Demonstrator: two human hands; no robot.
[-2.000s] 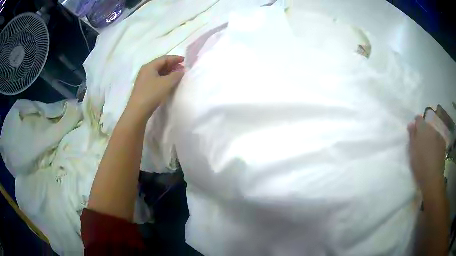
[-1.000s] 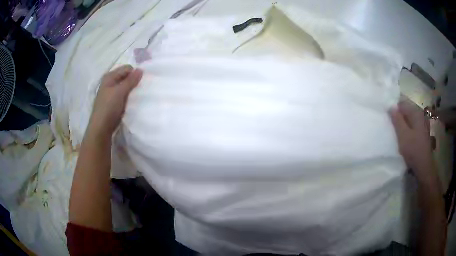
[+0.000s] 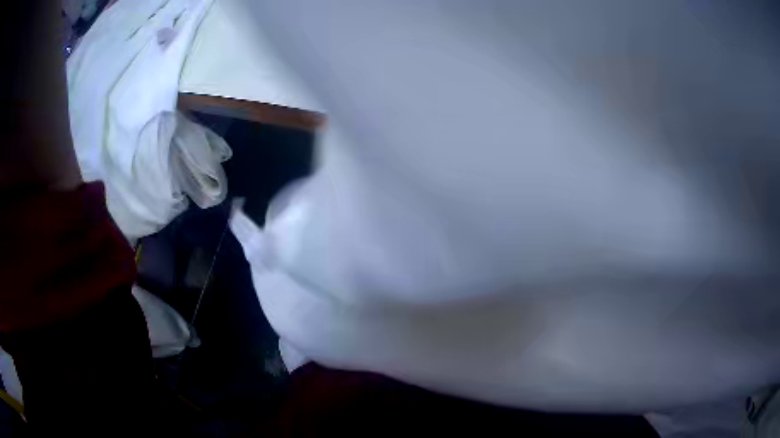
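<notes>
A large white cloth garment fills the middle and right of the view. It is blurred and very close to the camera, and its lower edge hangs over the dark area near my body. My left forearm, in a dark red sleeve, comes up the left edge; its hand is not in view. My right hand is not visible; the raised cloth covers most of that side.
More white cloth lies at the upper left and hangs over the table's edge in folds. The table's brown front edge shows beside it. A pale cloth piece is lower down at left.
The garment has been lifted from the table towards the camera and now hides most of the table. My left arm has come up close at the left edge. Both hands have left sight.
</notes>
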